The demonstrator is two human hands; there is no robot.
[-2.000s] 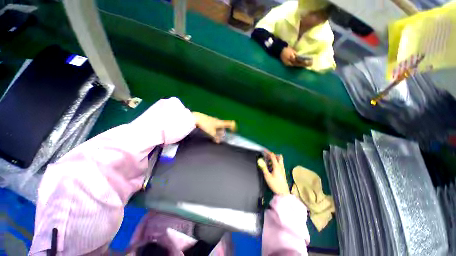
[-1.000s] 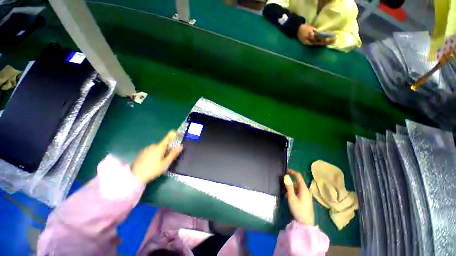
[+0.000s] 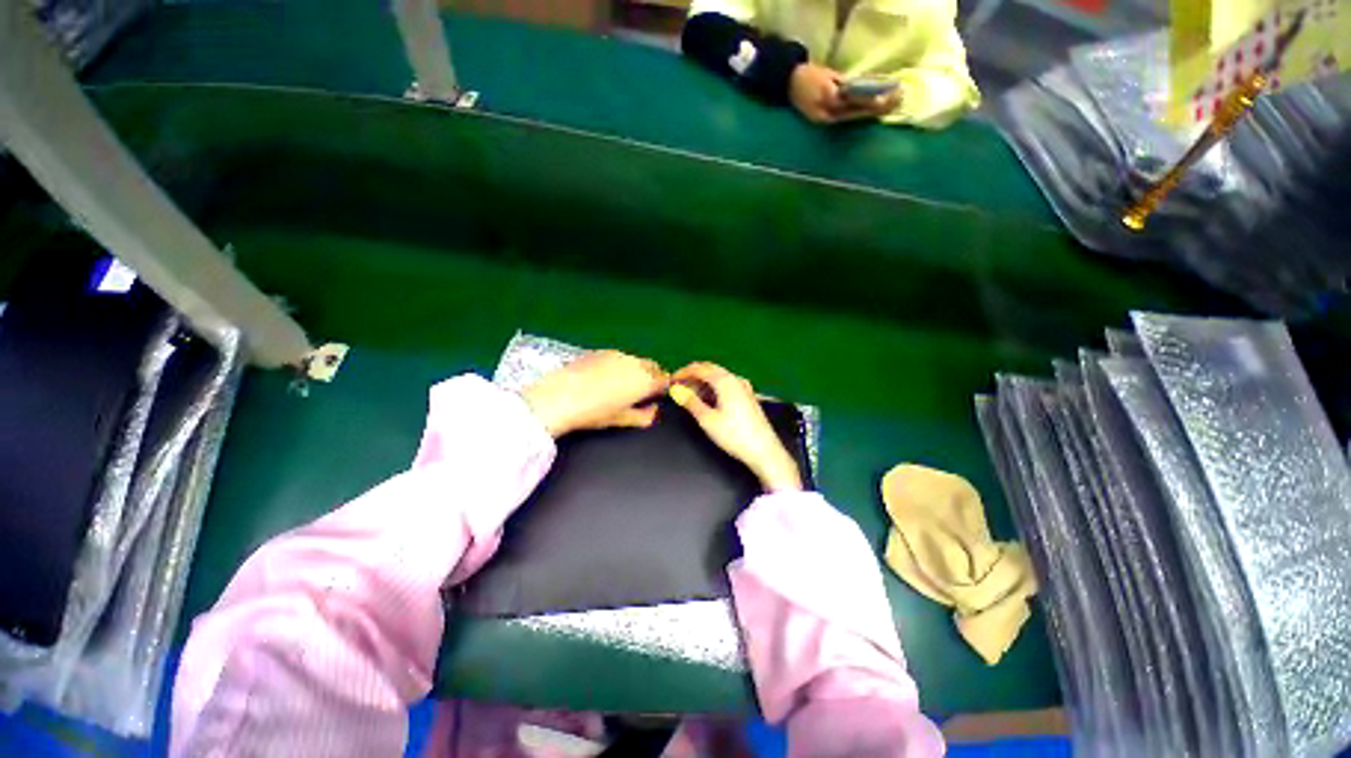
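A black panel point(image 3: 622, 518) lies flat on a silvery bubble bag point(image 3: 652, 628) on the green bench. My left hand point(image 3: 599, 391) and my right hand point(image 3: 723, 418) meet at the panel's far edge, near its middle. The fingertips are close together there, and it is too small to tell whether they pinch anything. My left sleeve covers the panel's left side, where no label shows. A crumpled tan cloth point(image 3: 957, 557) lies on the bench to the right of my right hand.
Upright bubble bags point(image 3: 1185, 518) stand at the right. Black panels point(image 3: 57, 430) lie on bubble bags at the left, beside a pale post point(image 3: 163, 237). A person in yellow point(image 3: 896, 52) holds a phone-like object across the belt. A thin orange tool point(image 3: 1194, 151) hangs at upper right.
My hands have moved from the panel's two sides to its far edge and come together. The label is now hidden. The view has shifted.
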